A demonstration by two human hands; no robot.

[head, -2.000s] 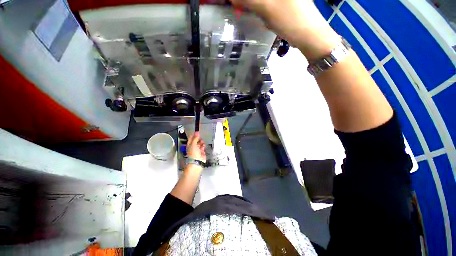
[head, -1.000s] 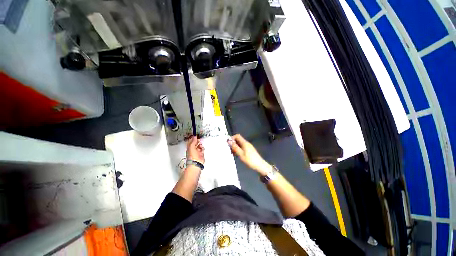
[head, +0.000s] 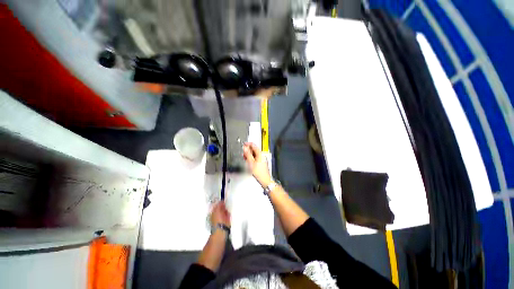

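Observation:
A long black strap (head: 224, 141) hangs from between the two black inking rollers (head: 209, 70) of the machine and bows slightly down to my left hand. My left hand (head: 220, 214) grips its lower end, low in front of my body; the hand is blurred. My right hand (head: 252, 155) is raised to the right of the strap, apart from it, below the rollers. Its fingers are close together with a small pale or shiny thing at the tips, too small to name.
A white bucket (head: 190, 143) and a blue-capped bottle (head: 213, 149) stand left of the strap. On the right, a white table (head: 360, 101) bears a strap stack (head: 428, 124) and a dark brown square piece (head: 366, 198). An orange crumpled item (head: 108, 265) lies at the pale cabinet, lower left.
My left hand has drawn the strap's lower end further down towards my body. My right hand has come down from the machine top to beside the strap. The view has shifted.

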